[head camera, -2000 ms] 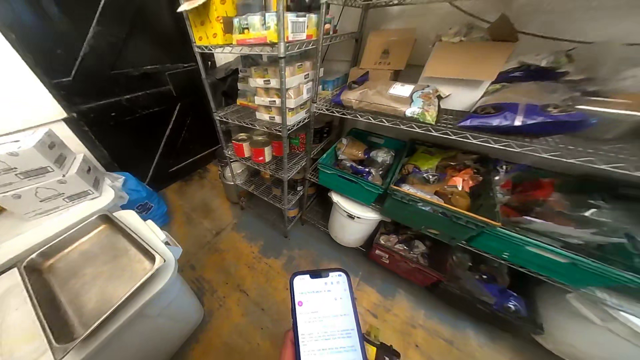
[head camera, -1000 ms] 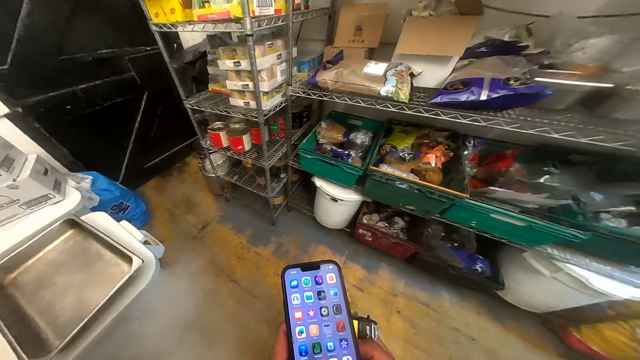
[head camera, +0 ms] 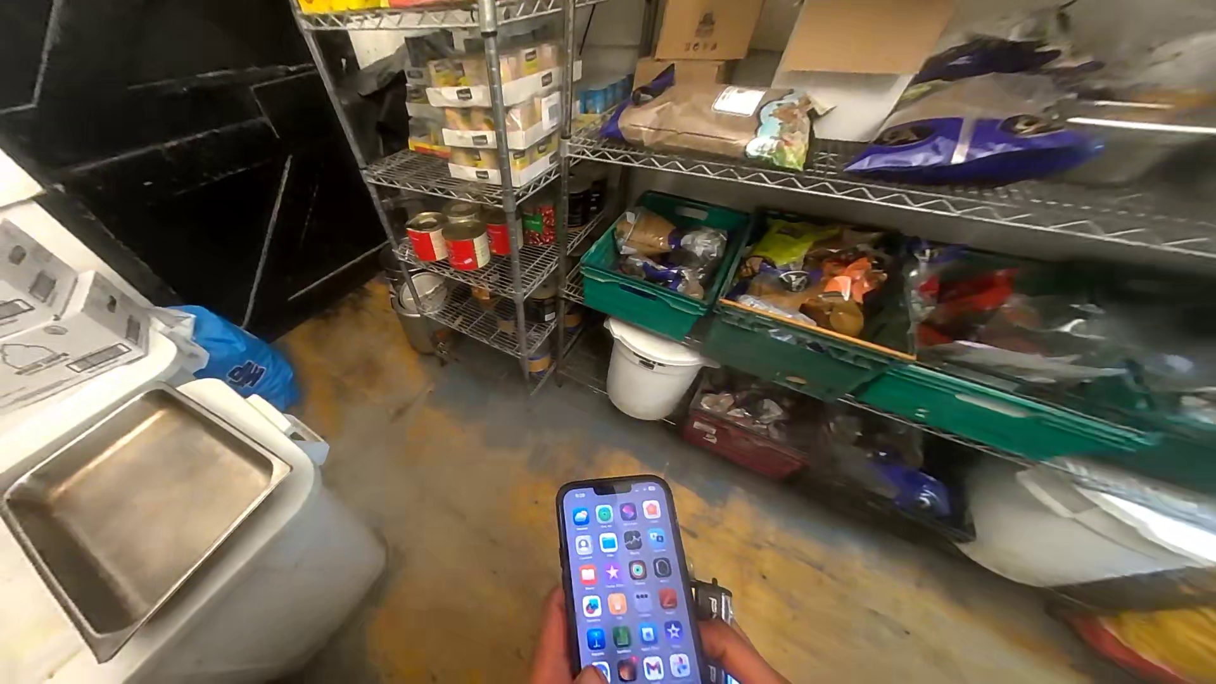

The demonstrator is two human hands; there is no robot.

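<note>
A smartphone (head camera: pixel 632 579) in a dark case is upright at the bottom centre, its lit screen showing rows of app icons. My left hand (head camera: pixel 556 641) grips its left edge, with the thumb at the lower screen. On the right side, my right hand (head camera: pixel 736 655) has its fingers around a small black object (head camera: pixel 712 603) with pale markings, close behind the phone; what that object is I cannot tell. Whether the right hand also touches the phone is unclear. Most of both hands is cut off by the lower edge of the view.
Wire shelving (head camera: pixel 513 190) holds tins (head camera: pixel 467 245) and cartons. Green crates (head camera: pixel 655 304) of bagged goods line the right, above a white bucket (head camera: pixel 654 370). A metal pan (head camera: pixel 147 513) rests on a white bin at left, near a blue bag (head camera: pixel 237 361). The floor (head camera: pixel 456 494) is worn.
The phone's screen has gone from a page of text to app icons. My right hand and the black object show more than two seconds ago.
</note>
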